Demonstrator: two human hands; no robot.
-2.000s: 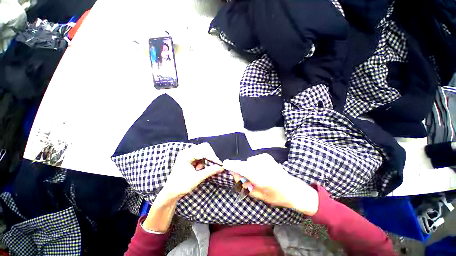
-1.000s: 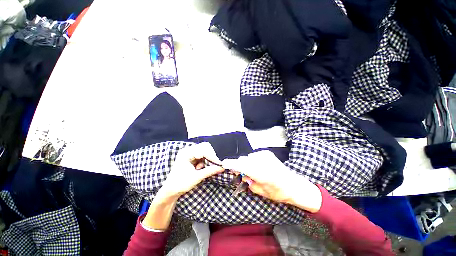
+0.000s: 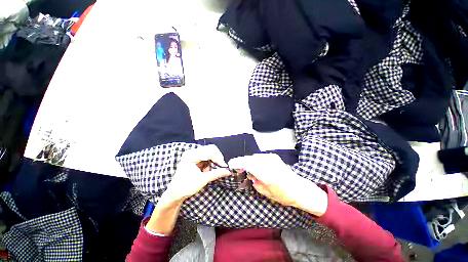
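A navy garment with checked lining [image 3: 220, 207] lies over the table's front edge. My left hand [image 3: 192, 176] pinches a dark edge of it between thumb and fingers. My right hand [image 3: 274, 179] is close beside it, almost touching at the fingertips, closed around small dark thread snips [image 3: 242, 180]. The snips are mostly hidden by the fingers and blurred; the blades point down over the lining. Whether the right fingers also hold cloth cannot be told.
A lit smartphone [image 3: 170, 60] lies on the white table [image 3: 102, 82]. A navy and checked garment pile [image 3: 328, 46] covers the far right. Dark thread scraps [image 3: 51, 150] are at the left edge. Blue bin [image 3: 403, 222] below right; more garments [image 3: 46, 235] below left.
The snips have turned and shifted slightly up and left between the right fingers. The left hand keeps its pinch. The view has shifted slightly, moving phone and pile a little in the picture.
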